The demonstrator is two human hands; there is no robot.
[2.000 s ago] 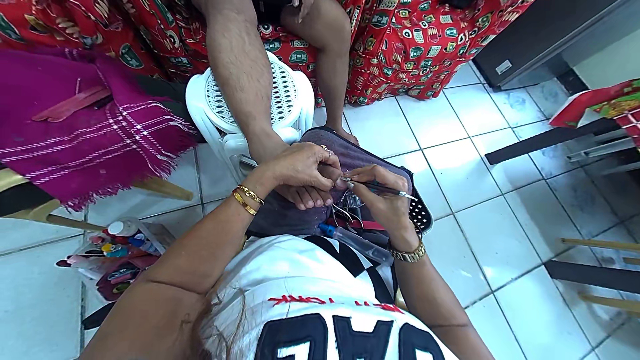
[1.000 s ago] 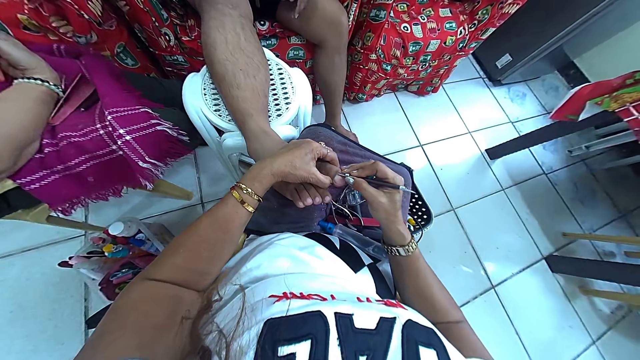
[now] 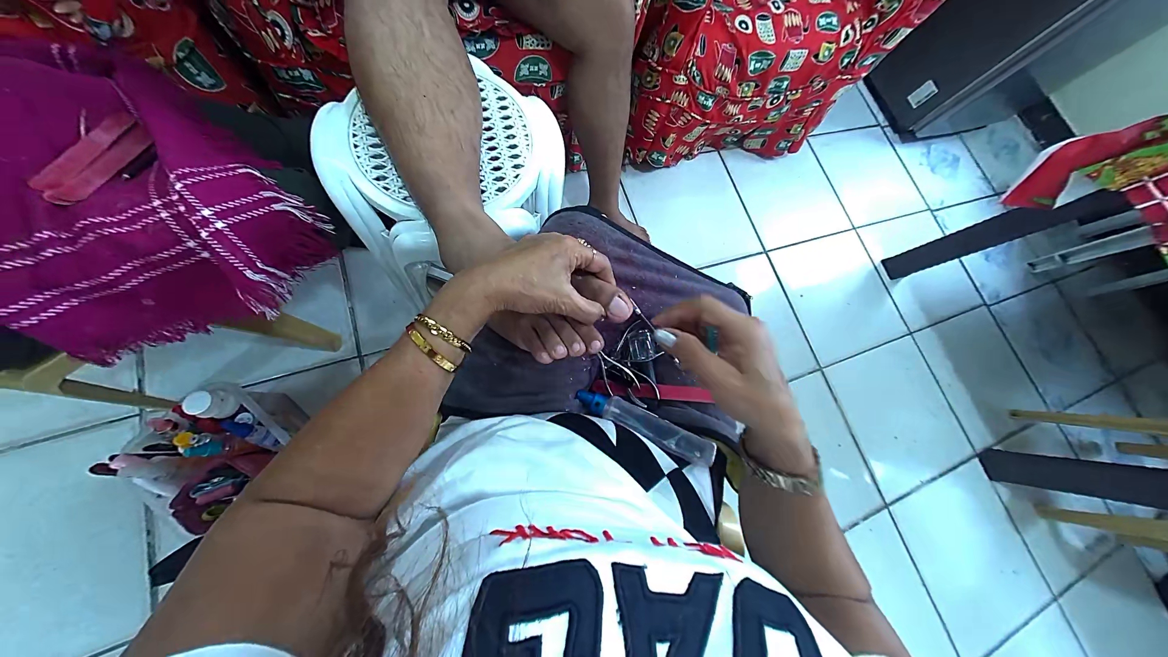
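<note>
A person's bare foot (image 3: 538,333) rests on a dark grey towel (image 3: 511,388) over my lap. My left hand (image 3: 547,278) lies across the foot and grips its big toe. In my right hand (image 3: 721,351) is a thin metal nail tool (image 3: 644,318), its tip close to the big toenail. Below the toe, metal nippers or scissors (image 3: 625,370) and a small clear container (image 3: 639,345) lie on the towel. A red strip (image 3: 680,392) and a clear plastic tube with a blue cap (image 3: 652,429) are nearer my shirt.
The person's leg crosses a white plastic stool (image 3: 520,137). A basket of bottles (image 3: 214,438) stands on the tiled floor at lower left. Pink files (image 3: 96,160) lie on a purple fringed cloth (image 3: 210,219) at left. Table or chair legs (image 3: 1004,233) are at right.
My right hand has shifted slightly and its fingers have changed position around the tool. The other person's hand with a beaded bracelet, at the left edge one second ago, has left the view.
</note>
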